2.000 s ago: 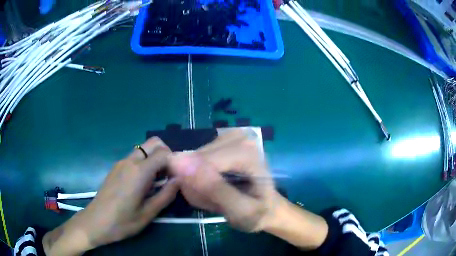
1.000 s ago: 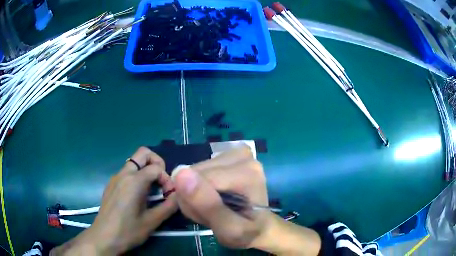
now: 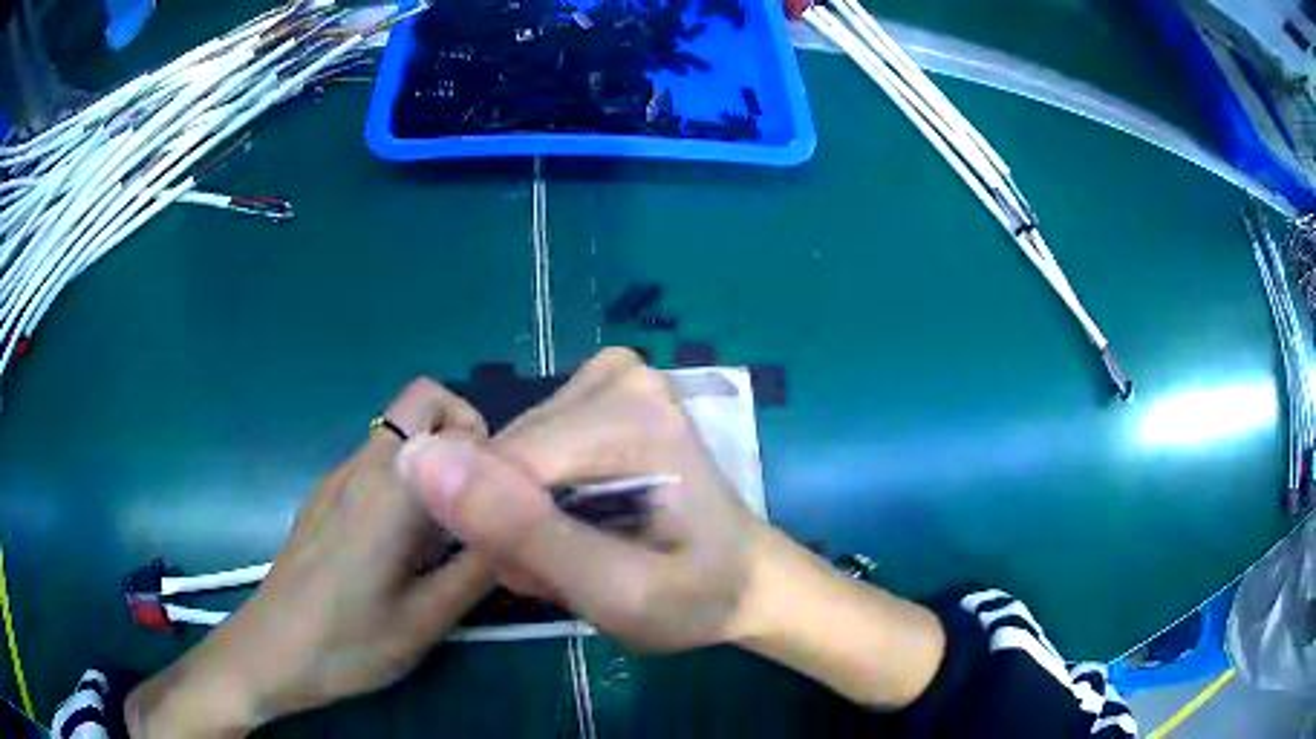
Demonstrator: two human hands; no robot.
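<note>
My left hand [image 3: 361, 556] is closed over a white cable [image 3: 217, 582]; its fingertips are hidden behind my right hand. The cable's red connector [image 3: 149, 612] lies at the lower left, and a second white cable [image 3: 512, 631] runs below the hands. My right hand [image 3: 621, 505] meets the left fingertips and holds a slim hand tool [image 3: 613, 498] with a dark grip across the palm. The hands are over a black pad [image 3: 505, 397]. A pale card [image 3: 729, 426] shows to its right. The contact point at the fingertips is hidden.
A blue tray [image 3: 592, 149] of small black housings stands at the top. A pile of white cables [image 3: 130, 181] fans out at the left. A few white cables [image 3: 960, 166] lie diagonally at the right. Loose black housings [image 3: 637, 303] lie above the pad.
My right hand has moved left and up over my left fingertips, uncovering more of the pale card. The view has shifted, so the tray sits higher in the picture.
</note>
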